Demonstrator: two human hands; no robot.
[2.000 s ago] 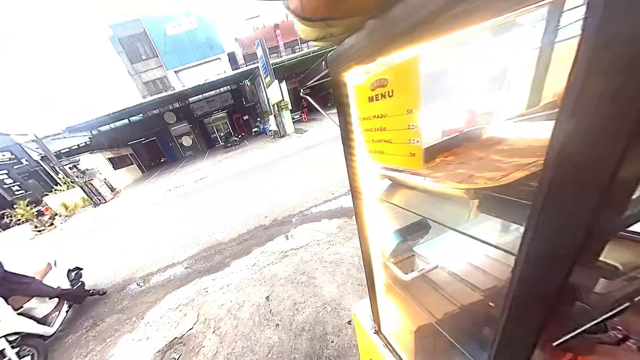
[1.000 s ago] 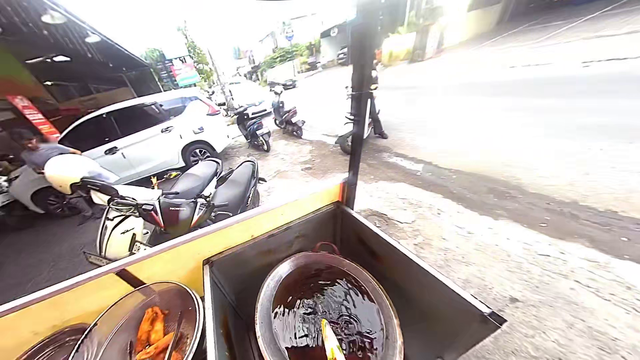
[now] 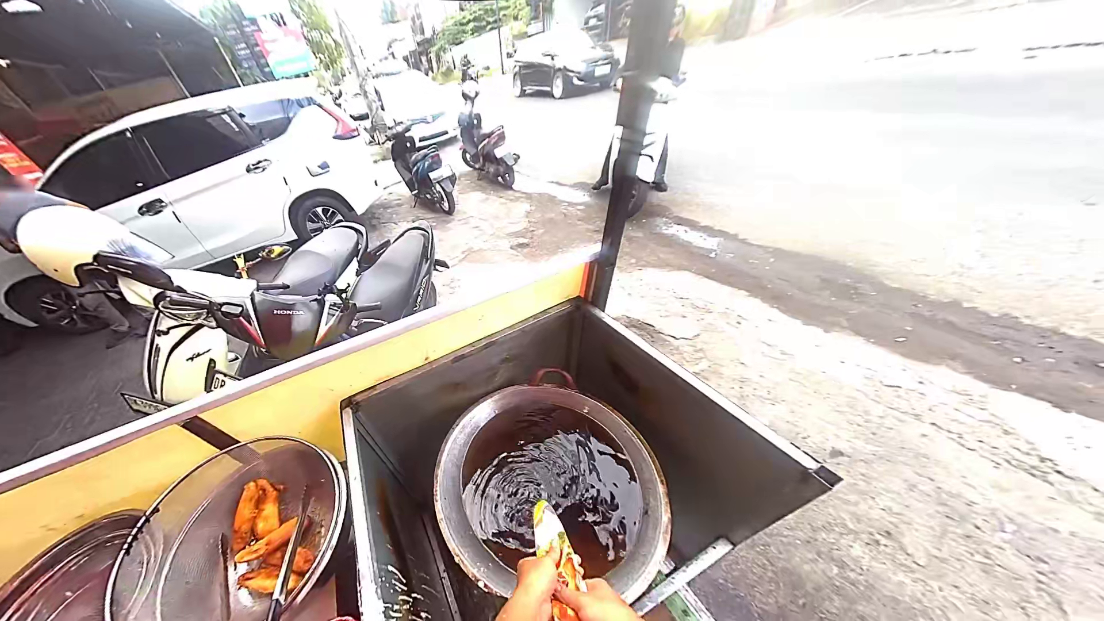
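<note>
Both hands meet at the bottom centre, over the near rim of a large metal wok (image 3: pixel 447 496) of dark, rippling oil. My left hand (image 3: pixel 530 590) and my right hand (image 3: pixel 601 602) grip a printed plastic pouch (image 3: pixel 556 552) between them, its narrow tip pointing at the oil. Whether anything pours from it cannot be told. The wok, with a reddish loop handle (image 3: pixel 553 376) at its far side, sits in a metal-walled well. To the left, a round mesh strainer basket (image 3: pixel 177 517) holds fried pieces (image 3: pixel 269 539) and tongs (image 3: pixel 290 556).
A metal wall (image 3: pixel 707 431) surrounds the wok, and a dark post (image 3: pixel 623 190) rises at its far corner. Beyond the yellow cart panel (image 3: pixel 302 410) stand parked motorcycles (image 3: pixel 315 302) and a white car (image 3: pixel 216 172). A person on a scooter (image 3: pixel 638 155) is at the roadside.
The view has swung from the glass display case to the wok. Since one second ago, both hands have come into view at the pouch, and a dark car has appeared on the road.
</note>
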